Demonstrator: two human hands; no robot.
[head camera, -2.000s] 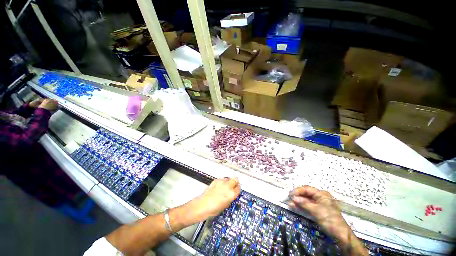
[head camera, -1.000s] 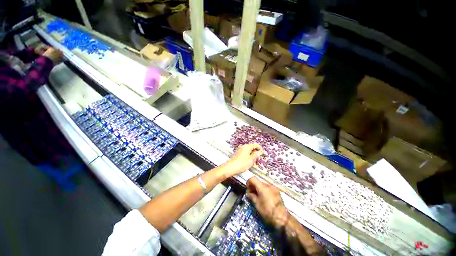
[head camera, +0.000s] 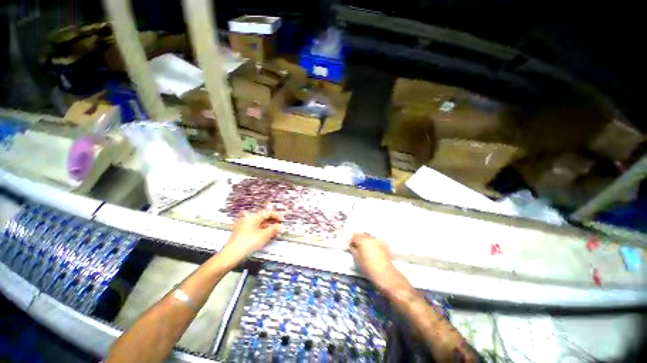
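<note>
My left hand is at the front edge of the maroon parts pile on the pale shelf, fingertips bent together. My right hand is over the shelf's front rail, right of the pile, fingers curled. Both hands are bare and blurred; whether either holds a small part cannot be told. A blue-and-silver circuit board panel lies on the track below and between my hands, its right part behind my right forearm.
Another panel lies at left. A clear plastic bag and pink-purple roll stand left of the pile. Small red parts and a light blue block lie right. Cardboard boxes and cream posts are behind.
The view has swung right, showing more shelf there; the other worker is out of view. My right hand has moved away from my left. My left hand is still by the maroon pile.
</note>
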